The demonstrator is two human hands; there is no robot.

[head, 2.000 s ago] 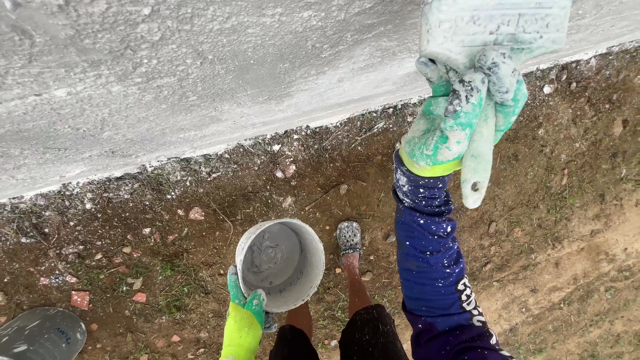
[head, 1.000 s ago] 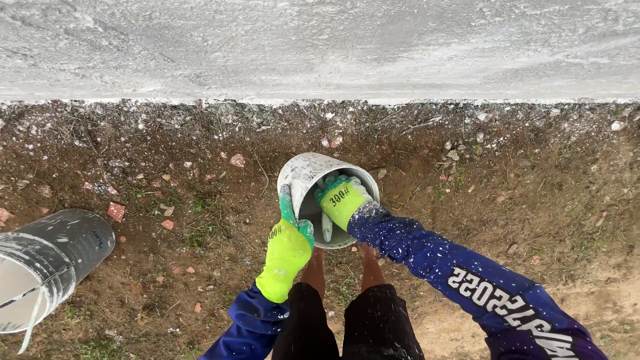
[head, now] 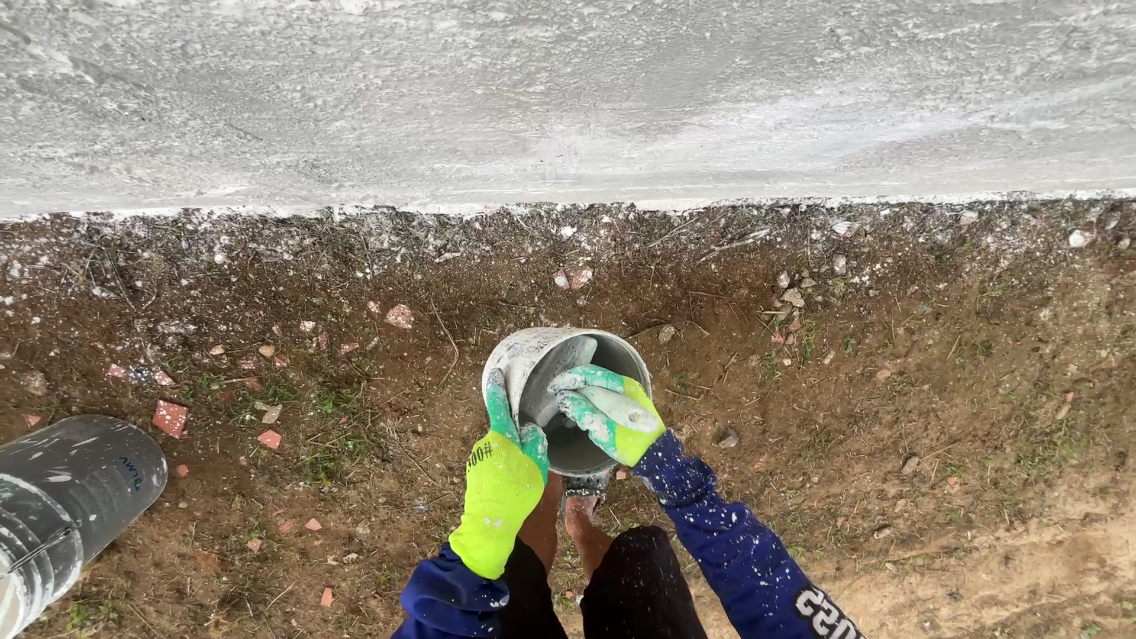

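Note:
A small white plastic bucket (head: 524, 348) is tilted in front of my legs, with grey, paint-like material inside. My left hand (head: 506, 470), in a yellow-green and teal work glove, grips the bucket's left side with the thumb at the rim. Inside the mouth, my gloved right hand (head: 612, 410) holds the pale handle of a wide paintbrush (head: 632, 412). The brush head lies within the bucket, partly hidden by the fingers and the shadow. White splatter covers both gloves and my right sleeve.
A rough wall (head: 568, 106) coated in grey and white spans the top. At the left, a larger dark bucket (head: 89, 479) with white smears lies in view. Stones, broken red tile pieces (head: 170, 418) and weeds dot the brown soil (head: 799, 461) underfoot.
My right hand has come down from the wall with the brush and into the bucket. The bucket, held in my left hand, is now tilted. The view has turned to face the wall squarely.

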